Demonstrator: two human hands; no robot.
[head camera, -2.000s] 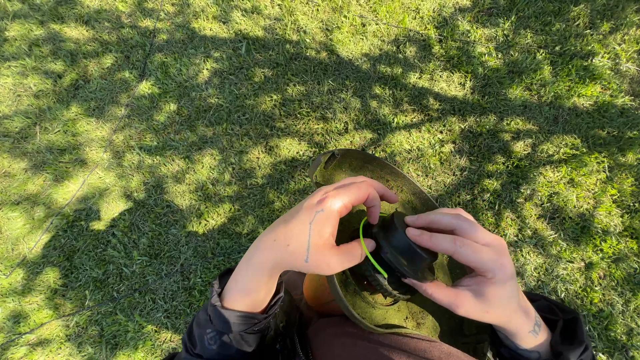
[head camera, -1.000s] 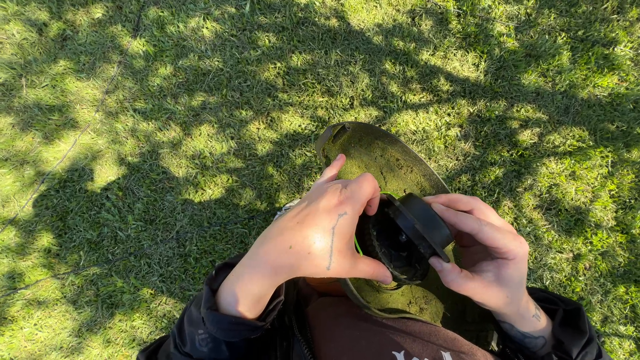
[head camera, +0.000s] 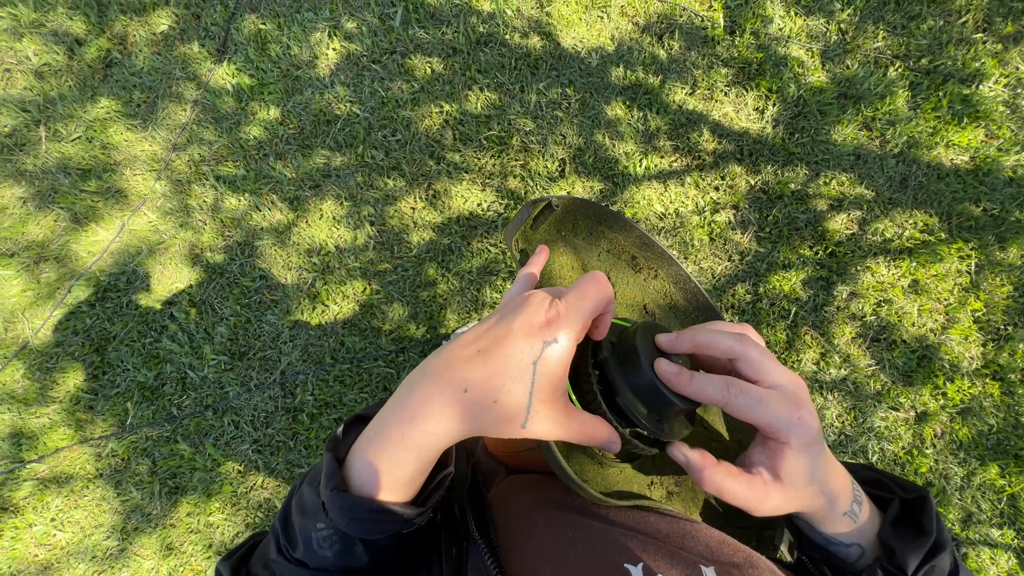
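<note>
A string trimmer's curved guard (head camera: 632, 248), coated with green grass residue, lies close to my lap. Within it is the black trimmer head (head camera: 596, 384), whose toothed rim shows. My left hand (head camera: 512, 368) curls its thumb and index finger around the head's left side. My right hand (head camera: 756, 416) grips a round black cap or spool (head camera: 648, 384) by its edge, tilted against the head's right side. A bit of bright green trimmer line (head camera: 574, 394) shows beside the head; the rest is hidden. The head's inside is mostly covered.
Sunlit and shaded grass (head camera: 320, 200) surrounds the guard. A thin dark cord or wire (head camera: 152, 192) runs across the grass at left, and another dark line (head camera: 200, 412) crosses lower down. Part of an orange object (head camera: 516, 452) shows under my left wrist.
Two seconds ago a longer green line arced by my left fingers; less of it shows now. The round black part, angled away from the head a second ago, now sits closer against it.
</note>
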